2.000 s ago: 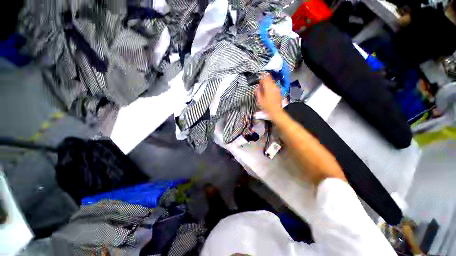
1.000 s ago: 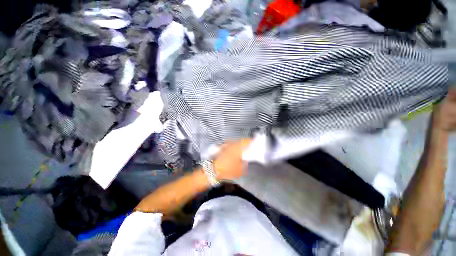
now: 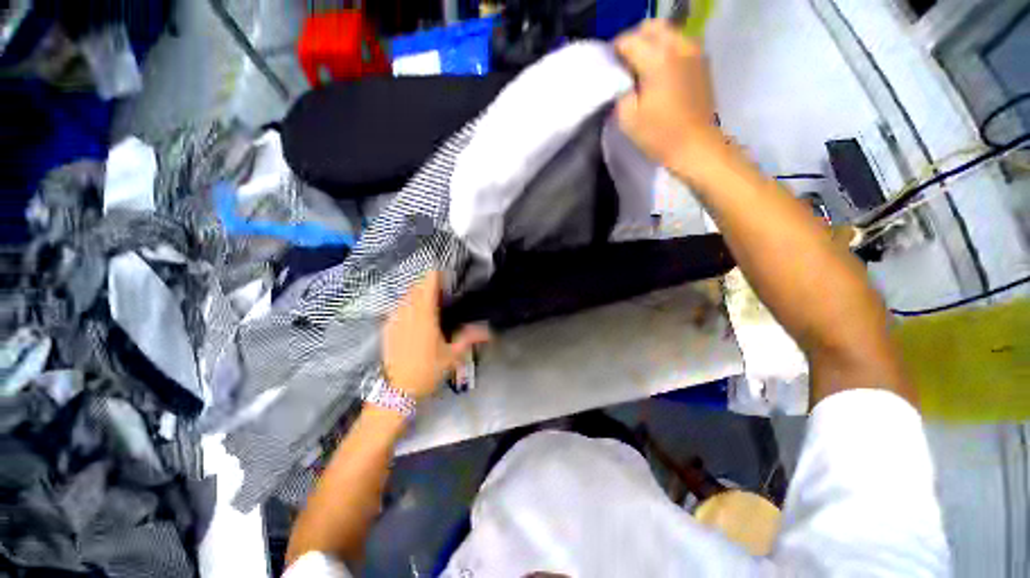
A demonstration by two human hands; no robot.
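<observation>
The checked garment (image 3: pixel 384 271) is draped over the near end of the narrow black board (image 3: pixel 633 274). My right hand (image 3: pixel 669 96) is raised at upper centre and shut on the edge of its white lining (image 3: pixel 531 124), holding it up and spread. My left hand (image 3: pixel 424 344) lies against the garment at the board's left end, thumb spread away from the fingers. The fingertips are partly lost against the cloth. The garment's lower part hangs to the left.
The wide black board (image 3: pixel 384 130) is behind. A heap of garment pieces (image 3: pixel 90 452) fills the left, with a blue strip (image 3: pixel 277 229) on it. A red object (image 3: pixel 339 47) is at the back. A stained white cloth (image 3: pixel 762 333), cables and a yellow-green sheet (image 3: pixel 960 361) are at right.
The view has turned right. The garment, stretched wide across the front a second ago, is now over the narrow board. My right hand has come in from the far right edge and holds the lining.
</observation>
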